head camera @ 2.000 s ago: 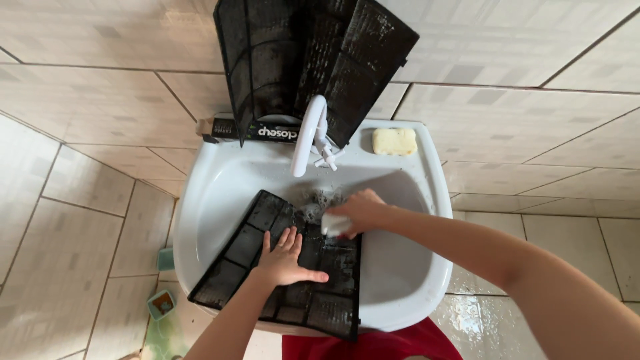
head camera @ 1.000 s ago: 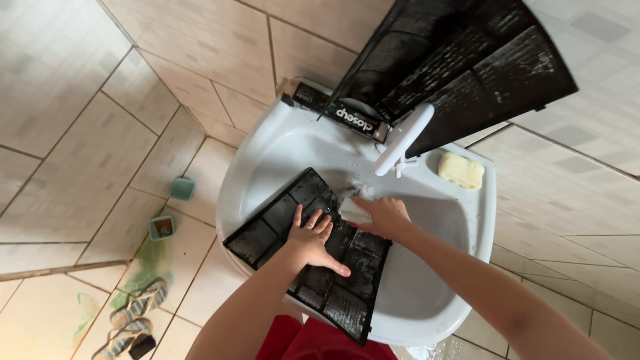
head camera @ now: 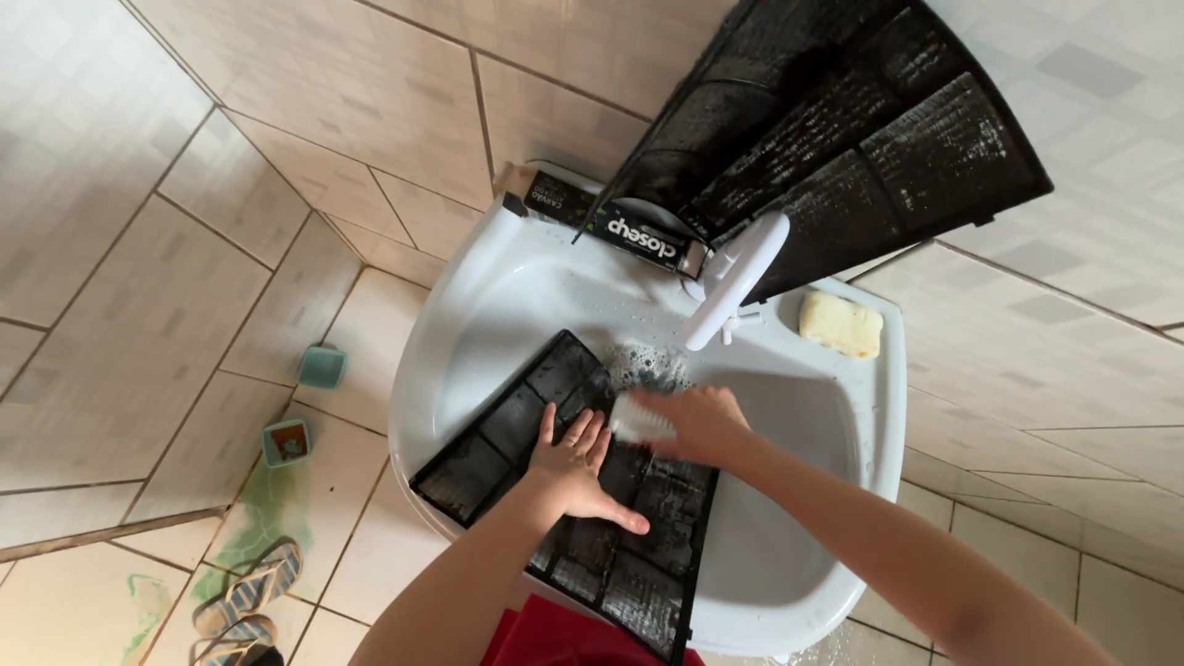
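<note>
A black mesh air filter panel (head camera: pixel 490 444) lies tilted across the white washbasin (head camera: pixel 462 305), its lower end over the front rim. My left hand (head camera: pixel 578 472) rests spread on the panel with its fingers apart, gripping nothing. My right hand (head camera: pixel 698 425) is closed on a white scrubbing brush (head camera: pixel 640 418), which touches the panel's upper right part; the brush and fingers are slightly blurred. Foamy water (head camera: pixel 652 365) sits in the bowl just above the brush. Behind the white faucet (head camera: pixel 740 277), more black filter panels (head camera: pixel 860 139) lean against the tiled wall.
A toothpaste box (head camera: pixel 638 231) lies on the basin's back ledge, left of the faucet. A bar of soap (head camera: pixel 840 324) is on the right ledge. Two small square containers (head camera: pixel 322 367) and a pair of flip-flops (head camera: pixel 250 587) are on the floor at left.
The view has turned and shifted left, bringing the flip-flops into sight. My left hand stays spread on the panel, and my right hand keeps the brush near the panel's upper right part.
</note>
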